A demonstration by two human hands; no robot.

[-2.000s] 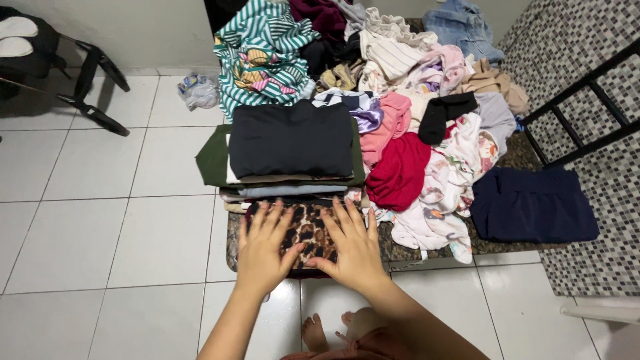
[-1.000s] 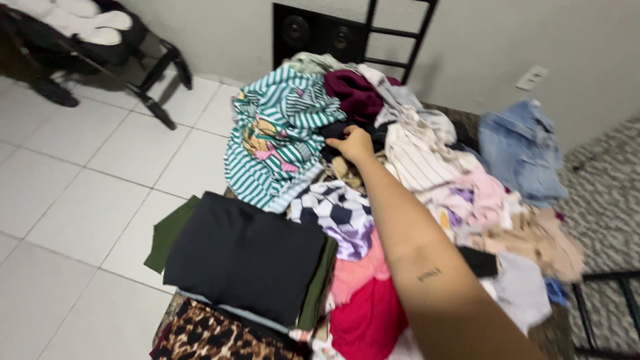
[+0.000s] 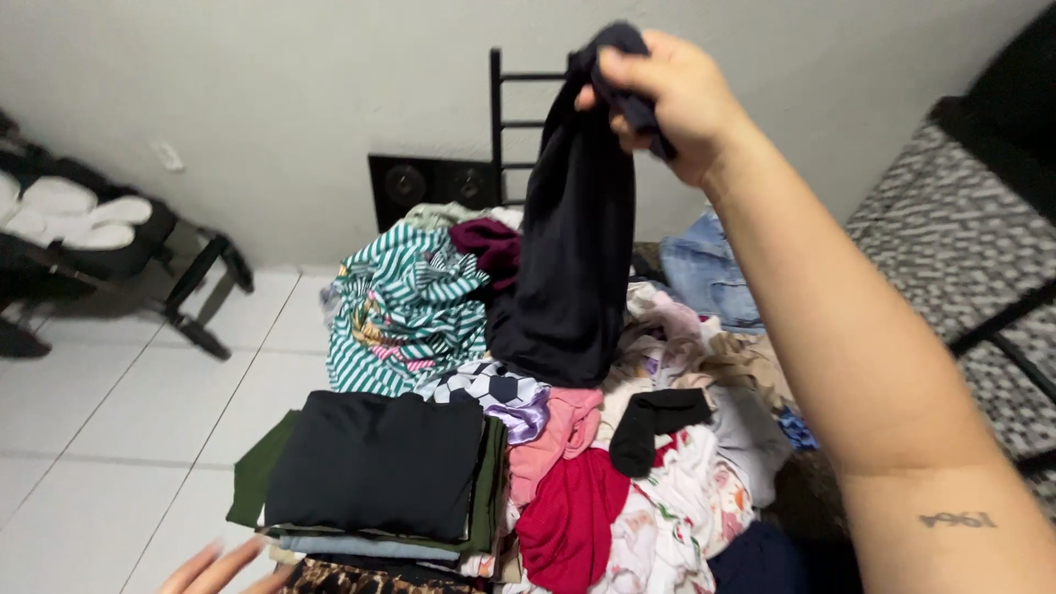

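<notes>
A dark, nearly black garment (image 3: 577, 247) hangs from my right hand (image 3: 660, 95), which grips it bunched at the top; its lower end reaches the pile of loose clothes. My left hand (image 3: 227, 569) shows only partly at the bottom edge, fingers apart, beside a leopard-print fabric (image 3: 371, 577). Above that print lies a stack of folded clothes with a black one (image 3: 375, 466) on top and dark green cloth at its sides. Around the hanging garment are a green-and-white striped cloth (image 3: 404, 313), a red cloth (image 3: 573, 520), a pink cloth (image 3: 561, 437) and a black sock (image 3: 652, 425).
Blue denim (image 3: 709, 268) lies at the pile's back right, and a folded navy cloth (image 3: 759, 561) near the front right. A black metal frame (image 3: 497, 124) stands by the wall. At left is a wheeled black frame (image 3: 198, 280) with white items, on white floor tiles (image 3: 190, 412).
My right hand has risen from the pile, lifting the dark garment. My left hand, out of view one second ago, shows again at the bottom edge. The view has tilted up toward the wall.
</notes>
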